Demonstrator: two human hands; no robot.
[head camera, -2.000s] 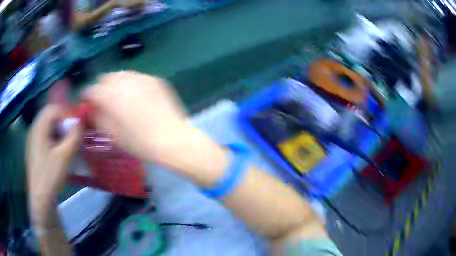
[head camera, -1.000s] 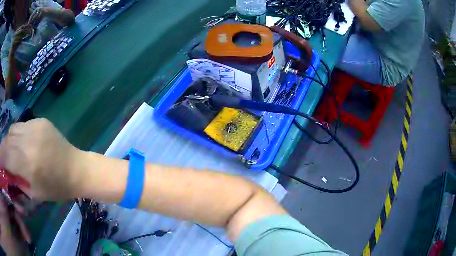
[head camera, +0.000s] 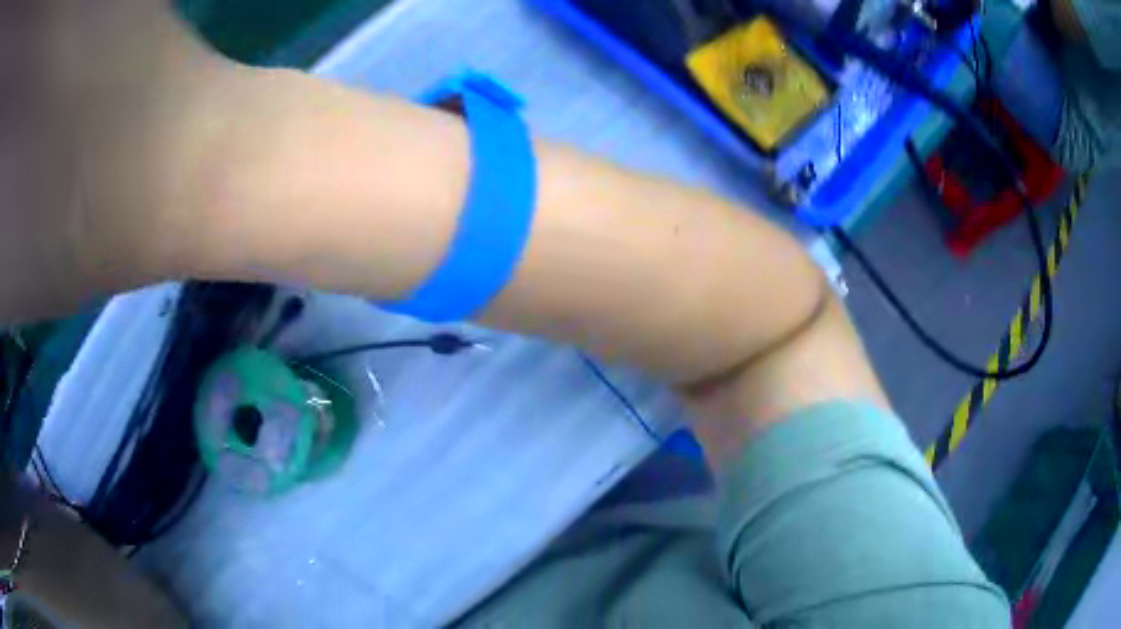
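My right forearm crosses the picture with a blue wrist strap (head camera: 486, 203). My right hand (head camera: 80, 172) is large and blurred at the upper left; its fingers are cut off by the edge, so what it holds is hidden. Part of my left forearm, with a thin bracelet, shows blurred in the bottom left corner; the left hand is out of the picture. Below my right arm, a green solder wire spool (head camera: 264, 424) lies on the white foam sheet (head camera: 455, 455), beside a bundle of black cables (head camera: 154, 424).
A blue tray (head camera: 848, 191) at the upper right holds a yellow sponge (head camera: 756, 84) and a dark iron handle. A black cord (head camera: 922, 344) loops beyond the bench edge. A red stool (head camera: 1002, 184) and part of a person are at the right, near yellow-black floor tape (head camera: 1014, 326).
The view has shifted, so the tray is now higher and further right, while the spool and cables show more fully. The red item at my right hand has left the picture.
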